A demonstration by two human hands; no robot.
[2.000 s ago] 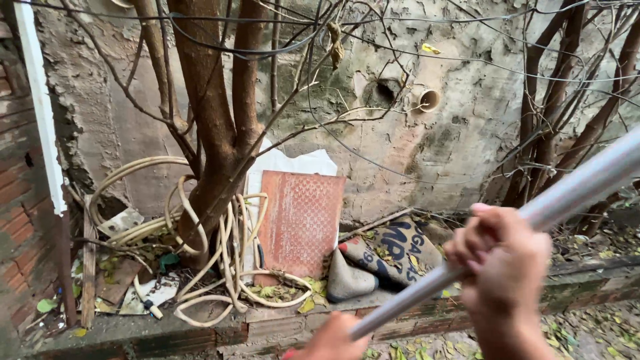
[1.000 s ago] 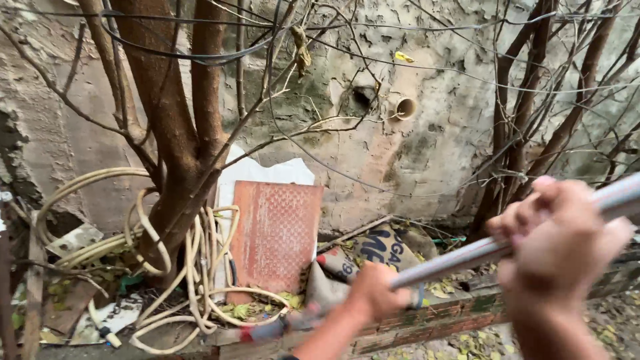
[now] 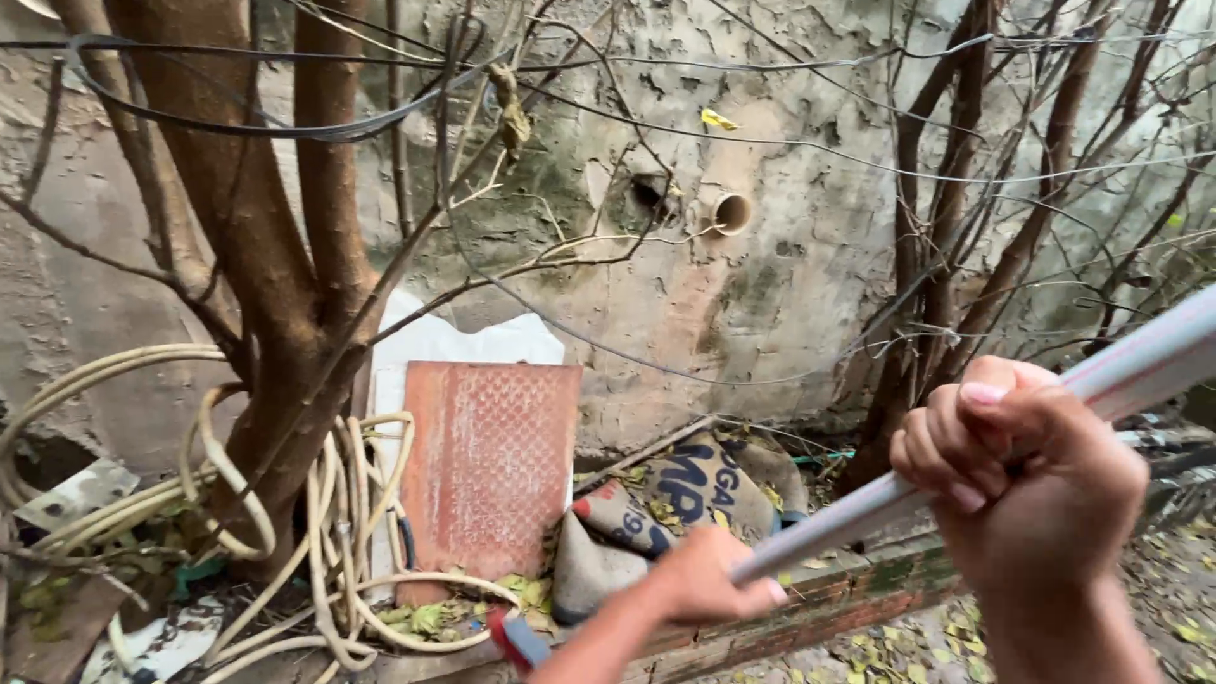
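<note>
A pale grey pole (image 3: 855, 508) slants from the right edge down to the lower middle. My right hand (image 3: 1016, 475) is closed around it farther up, and my left hand (image 3: 703, 579) grips it lower down. Past my left hand, a red and grey end piece (image 3: 518, 641) shows low in the view, partly hidden by my forearm; whether it joins the pole cannot be told. Behind my left hand lies a printed woven sack (image 3: 684, 484). A reddish patterned tile (image 3: 489, 465) leans upright left of the sack, before a white sheet (image 3: 513, 337).
A coiled cream hose (image 3: 328, 532) lies around the base of a tree trunk (image 3: 285, 332). Dark cables (image 3: 332, 128) and thin branches cross the upper view. The peeling wall bears a pipe opening (image 3: 731, 214). A low brick edge (image 3: 855, 594) runs below, with dry leaves beyond it.
Between two seconds and one second ago, my left hand came farther into view along the pole. Both hands stay on the pole throughout. The view has shifted somewhat.
</note>
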